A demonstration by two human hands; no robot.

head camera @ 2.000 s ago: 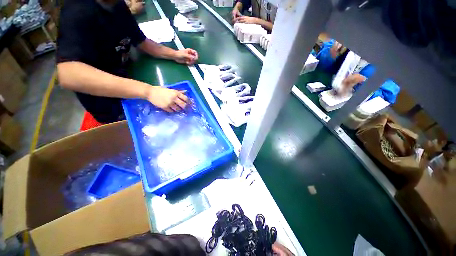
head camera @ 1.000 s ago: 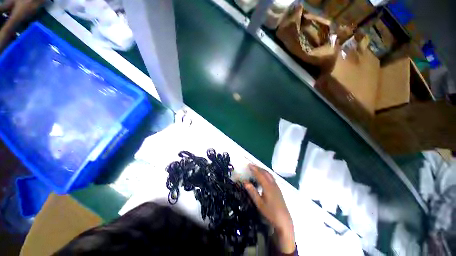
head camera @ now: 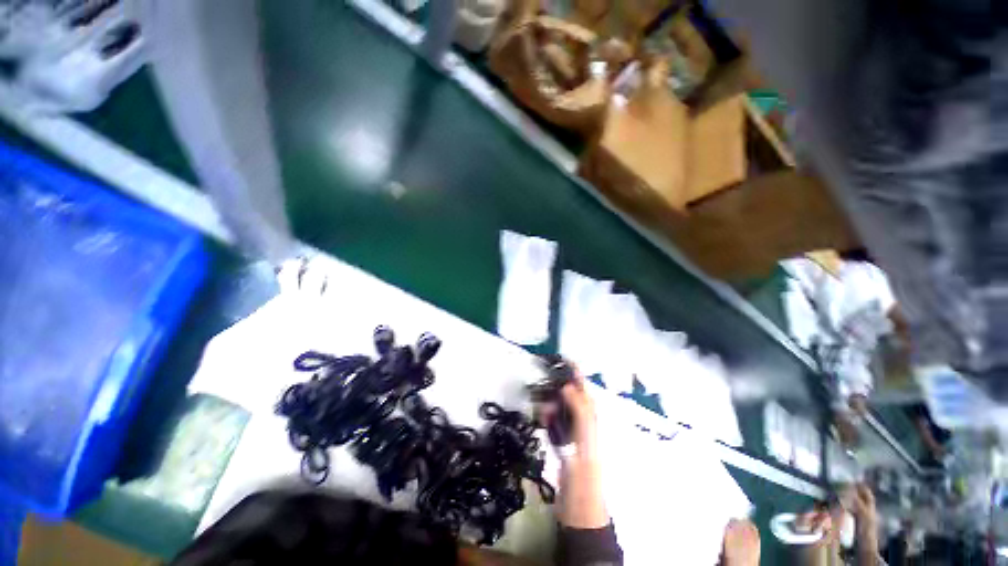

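A tangled pile of coiled black cables [head camera: 409, 437] lies on the white sheet [head camera: 354, 299] in front of me. My right hand [head camera: 573, 426] is at the pile's right edge, its fingers closed around a small dark bundle that looks like coiled black cable. The dark sleeve at the bottom left seems to be my left arm. Only a small skin-coloured patch shows at its end, at the bottom edge below the pile, so the state of my left hand cannot be seen. White pouches [head camera: 525, 290] lie on the green belt [head camera: 431, 221] beyond my right hand.
A blue tote [head camera: 144, 365] is at the left, beside a grey post [head camera: 216, 122]. Open brown cartons [head camera: 647, 144] stand across the belt. A person's hands [head camera: 823, 520] work around a white ring at the lower right. A blurred fingertip [head camera: 741, 544] shows at the bottom edge, owner unclear.
The view has swung right, so the tote and post have moved left. My right hand came from outside the picture or its edge to the pile and has closed on a dark bundle.
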